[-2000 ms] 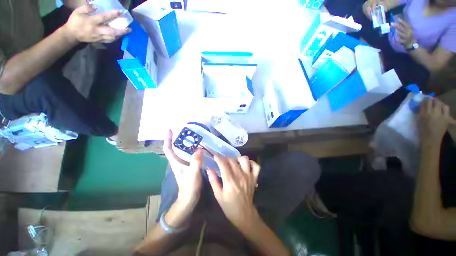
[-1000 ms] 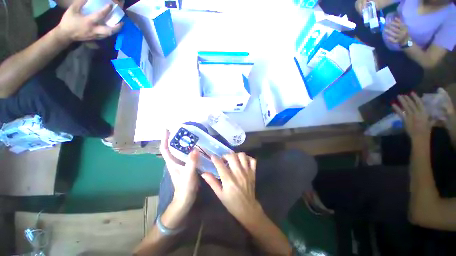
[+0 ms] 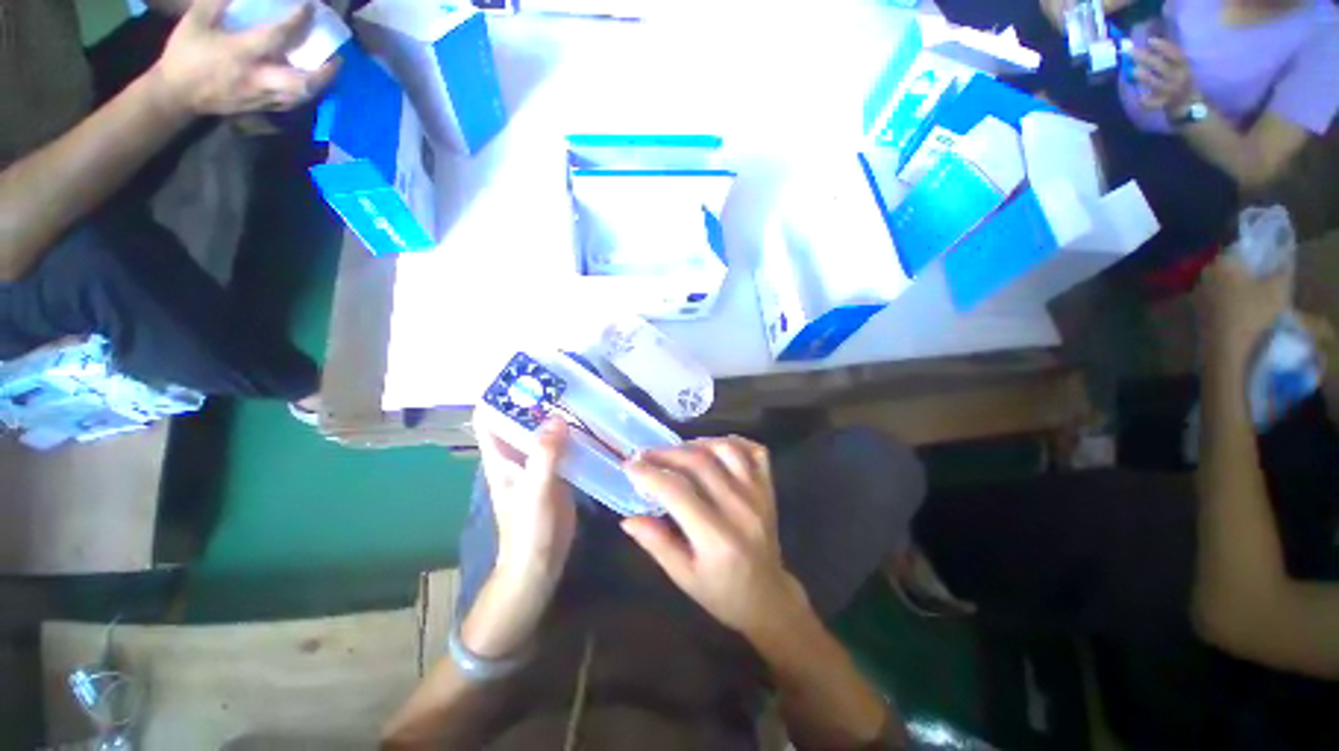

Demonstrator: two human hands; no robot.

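Note:
A long white oval housing half (image 3: 599, 429) is held over my lap, open side up. A black square fan (image 3: 524, 392) with a pale centre sits at its far left end. Thin reddish lead wires (image 3: 588, 433) run from the fan along the shell. My left hand (image 3: 526, 506) holds the fan end, thumb on the near side by the fan. My right hand (image 3: 715, 517) has its fingertips on the other end of the shell. A matching white cover (image 3: 657, 370) with a round grille lies on the table edge just beyond.
White-and-blue cartons stand on the table: an open one (image 3: 646, 220) ahead, another (image 3: 825, 279) to its right, several at right and left. People sit at both sides; one at right handles a clear bag (image 3: 1264, 239). Wooden benches (image 3: 235, 682) and green floor lie at left.
My right hand has slid along the shell away from the fan to its right end. The shell has moved slightly left. The neighbour's bag at right has moved.

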